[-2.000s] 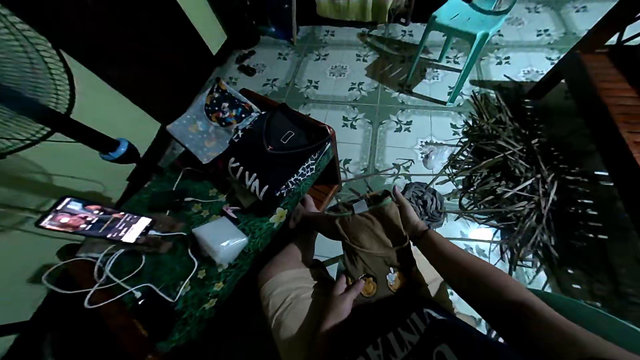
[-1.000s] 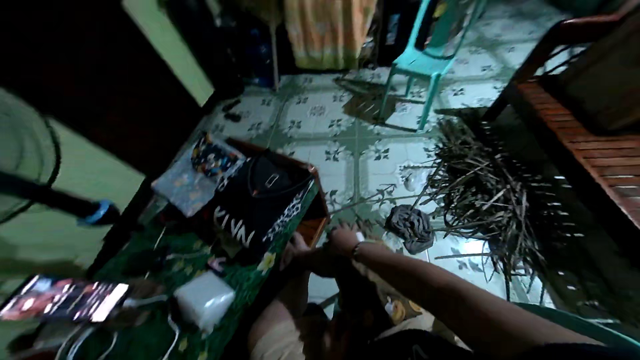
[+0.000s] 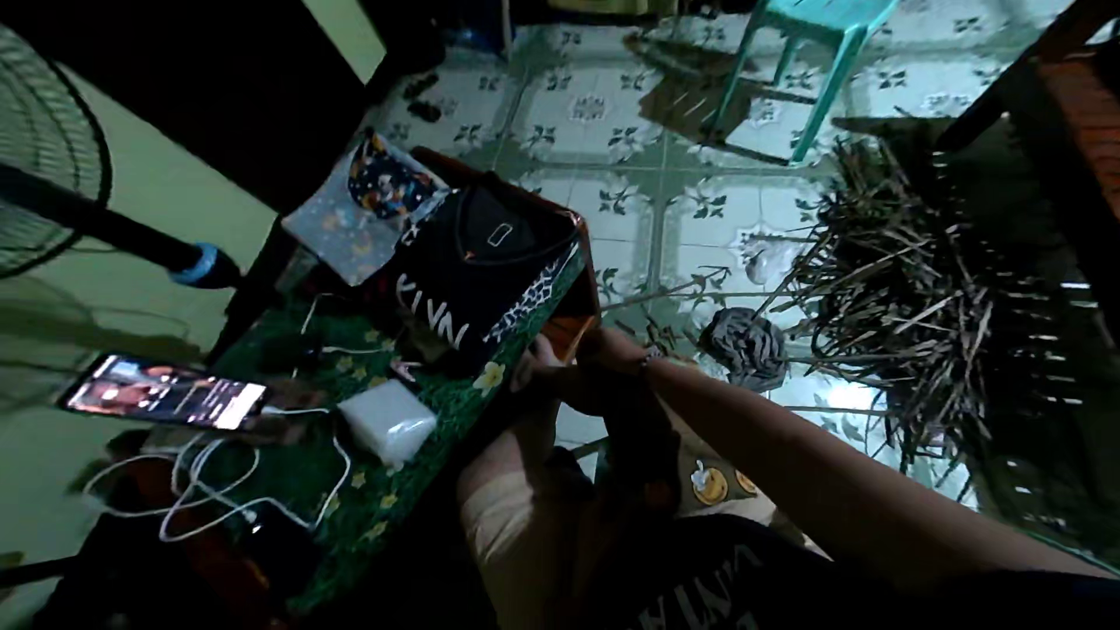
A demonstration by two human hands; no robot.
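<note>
My right arm reaches in from the lower right, and my right hand [image 3: 612,352] is beside the front corner of the covered table, close to my foot. Its fingers are in deep shadow, so any hold is unclear. My left hand cannot be made out surely among the dark shapes below it. A brown cloth garment [image 3: 691,455] with round orange character patches lies over my lap, partly hidden under my right forearm. Folded black shirts with white lettering [image 3: 472,271] are stacked on the table, with a grey printed cloth [image 3: 341,223] behind them.
A lit phone [image 3: 166,392], white cables and a white plastic-wrapped pack [image 3: 388,422] rest on the green floral tablecloth [image 3: 376,507]. A fan [image 3: 52,157] stands left. On the tiled floor are a crumpled striped cloth [image 3: 745,347], a heap of dry strips [image 3: 910,297] and a green plastic chair [image 3: 822,26].
Two seconds ago both hands held up the brown garment; now it is low on my lap. My right hand has moved left and down toward the table corner.
</note>
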